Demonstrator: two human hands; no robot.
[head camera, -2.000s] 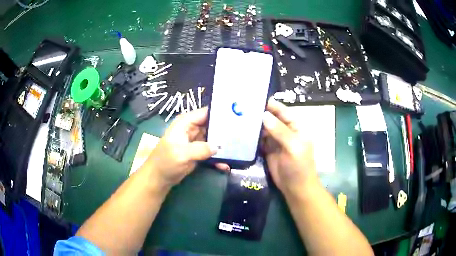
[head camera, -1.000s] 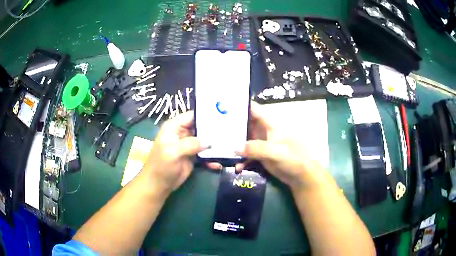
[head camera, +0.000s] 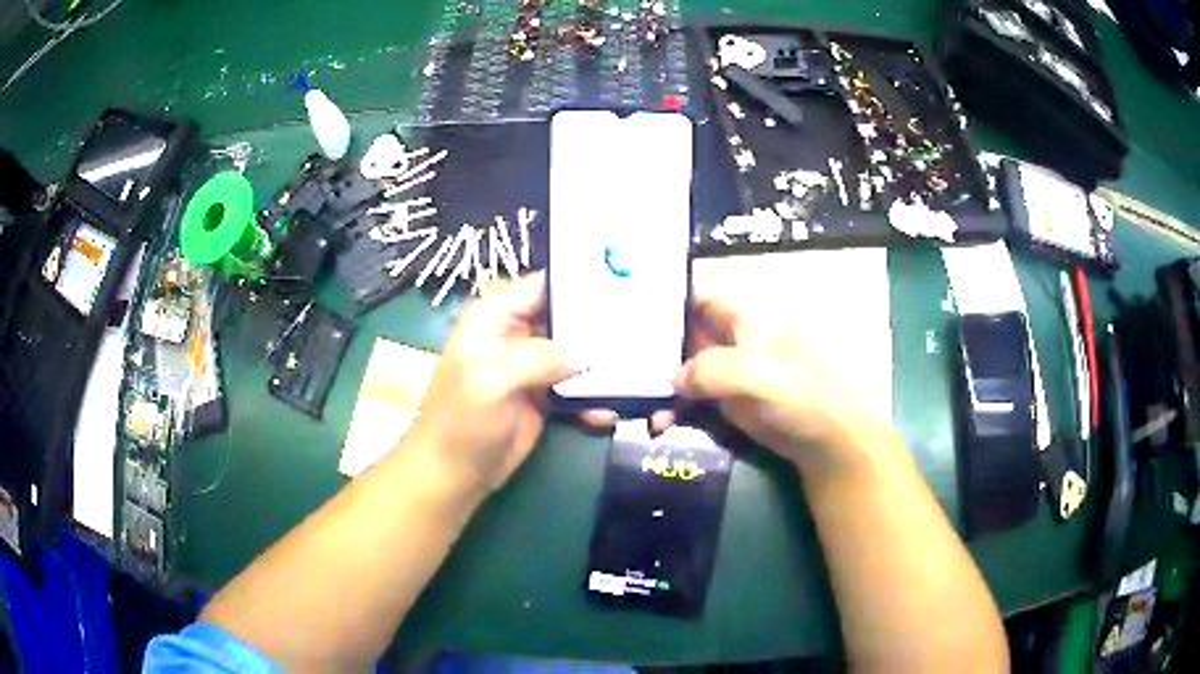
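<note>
A smartphone (head camera: 620, 198) is held upright in front of me, its screen lit white with a small blue curved mark at the middle. My left hand (head camera: 507, 382) grips its lower left edge, with the thumb at the bottom of the screen. My right hand (head camera: 757, 375) grips its lower right edge, with the thumb at the bottom corner. The other fingers are mostly hidden behind the phone. A second handset (head camera: 658, 527) with a yellow "NUU" logo lies on the green mat just below, its top end close under my hands.
A black parts tray (head camera: 849, 132) and a clear blister tray (head camera: 559, 66) lie at the back. White sticks (head camera: 461, 250), a green spool (head camera: 219, 221) and a white bottle (head camera: 328, 124) are on the left. A dark phone (head camera: 996, 382) and a red tool (head camera: 1084, 349) lie right.
From one second ago, the bench and the held phone appear shifted right and slightly up in the view. Both hands keep their grip. The screen stays white with the blue mark.
</note>
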